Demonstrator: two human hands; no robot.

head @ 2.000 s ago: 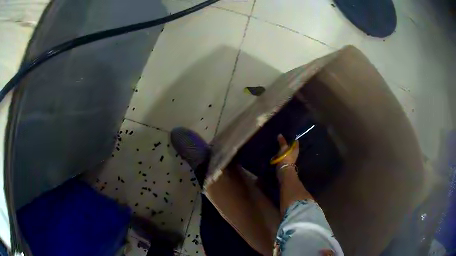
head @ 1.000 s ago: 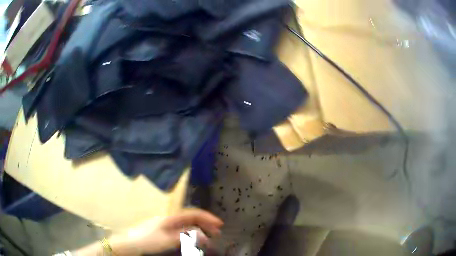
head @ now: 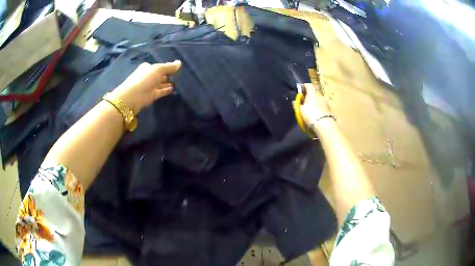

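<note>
A large heap of overlapping black panels (head: 208,171) covers the table in front of me, with small pale marks on some faces. My left hand (head: 151,85) is over the upper left of the heap, fingers bent and somewhat apart, with nothing seen in it. My right hand (head: 314,106) is at the heap's right edge and holds scissors (head: 300,111) by their yellow-orange loops. The silver blades point up and away over the black cloth and are blurred.
Tan cardboard (head: 385,171) lies under and to the right of the heap. A red-edged strip (head: 49,75) and a tan board (head: 31,49) are at the far left. Blurred dark and bluish material (head: 437,62) is at the upper right.
The view has gone from the open carton and floor to the table heap. My left hand has moved up from the bottom edge onto the heap. My right hand is back in view with the scissors.
</note>
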